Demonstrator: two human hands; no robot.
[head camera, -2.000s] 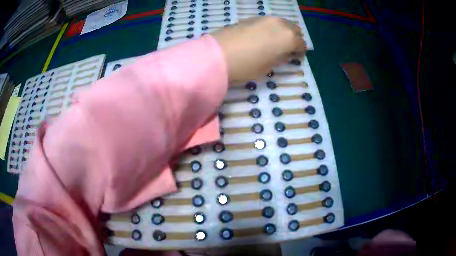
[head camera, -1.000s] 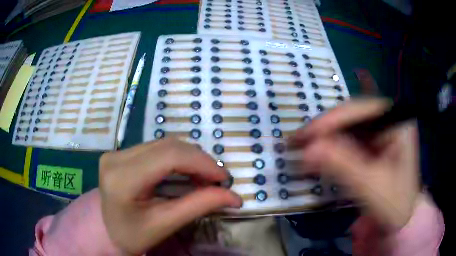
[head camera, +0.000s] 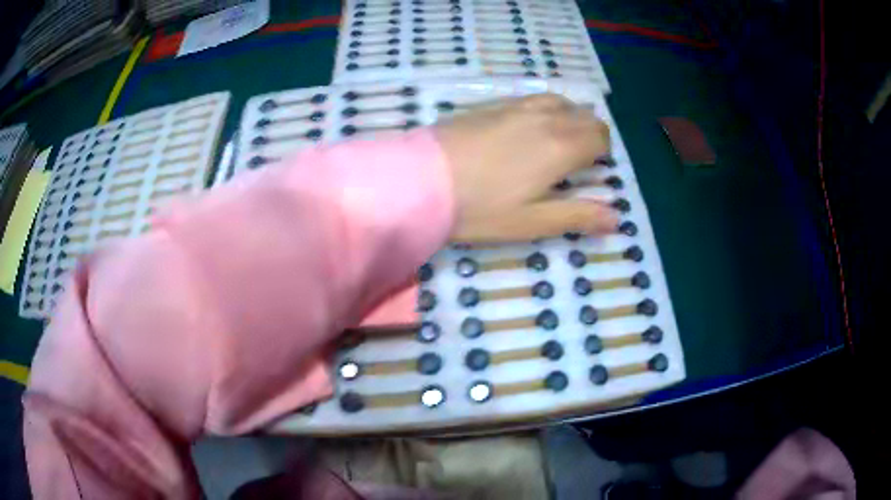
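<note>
The main foam tray (head camera: 576, 383) lies in front of me, with small dark discs (head camera: 548, 320) at both ends of its tan slots. A few discs flash white near its front edge. My left arm in a pink sleeve crosses the tray from the left. My left hand (head camera: 532, 171) is over the upper right part of the tray, back up, thumb apart and pointing right. Its fingertips are at the discs of the right column, blurred, so I cannot tell if they hold one. My right hand is out of view; only a pink sleeve shows at the lower right.
A second foam tray (head camera: 147, 146) lies at the left, partly behind my sleeve. A third tray (head camera: 479, 34) lies behind the main one. A red-brown square (head camera: 689, 142) is on the green mat (head camera: 747, 264). A white paper slip (head camera: 225, 27), stacked sheets (head camera: 73, 39) and yellow paper (head camera: 21, 229) are leftward.
My left hand has moved from the tray's front to its upper right side. My right hand, blurred over the right side with a dark stick a second ago, has left the view.
</note>
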